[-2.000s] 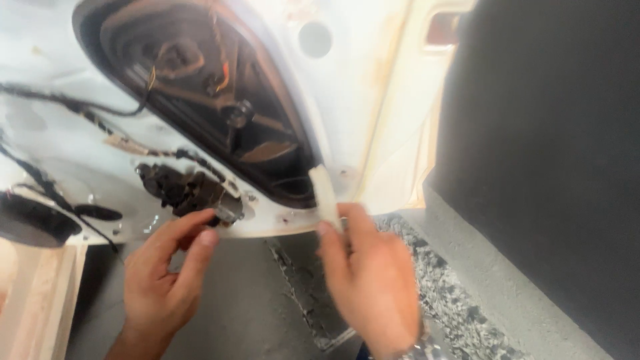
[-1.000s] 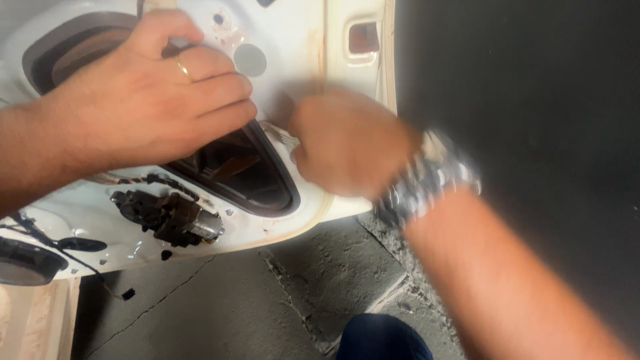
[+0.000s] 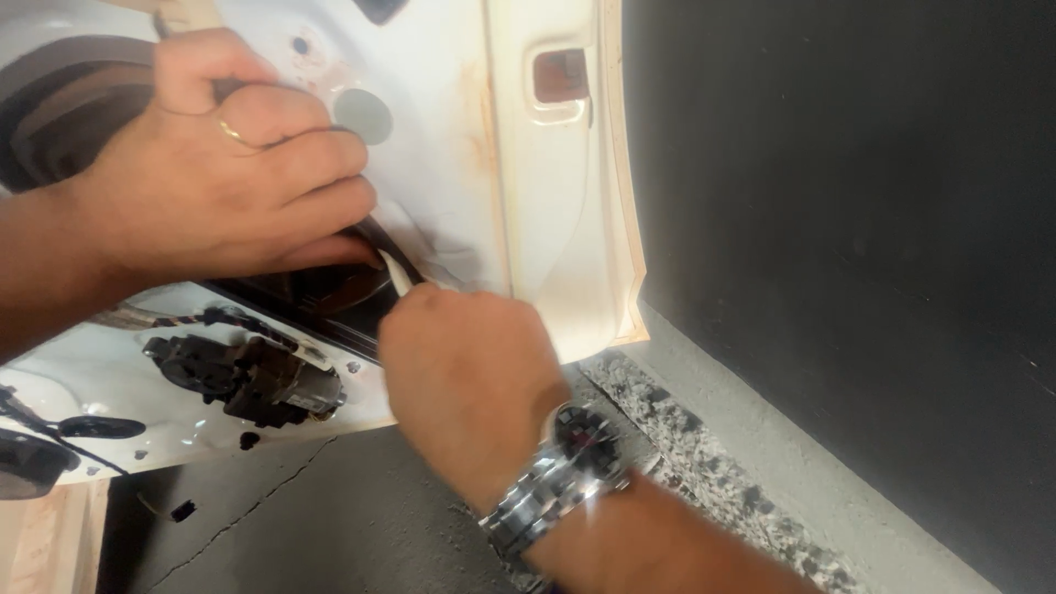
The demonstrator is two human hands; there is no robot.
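Observation:
A white car door shell (image 3: pixel 445 165) with its trim off fills the upper left. My left hand (image 3: pixel 239 173), with a ring, lies over the large dark opening (image 3: pixel 338 301), fingers curled at its right edge; what they grip, if anything, is hidden. My right hand (image 3: pixel 470 371), with a metal watch on the wrist, is closed on a thin white strip-like piece (image 3: pixel 396 272) at the opening's lower right edge. The strip's upper end meets the fingertips of my left hand. Below the opening, a window regulator motor (image 3: pixel 247 379) is mounted on the door, with wiring above it.
A black speaker-like part (image 3: pixel 33 462) and dark cables sit at the door's lower left. A loose connector (image 3: pixel 183 511) hangs below the door edge. Cracked grey floor (image 3: pixel 330 511) lies beneath, and a dark wall or panel (image 3: pixel 841 181) stands at the right.
My left hand has moved from beside the motor up over the opening. My right hand stays by the opening's right edge, lower along it than one second ago.

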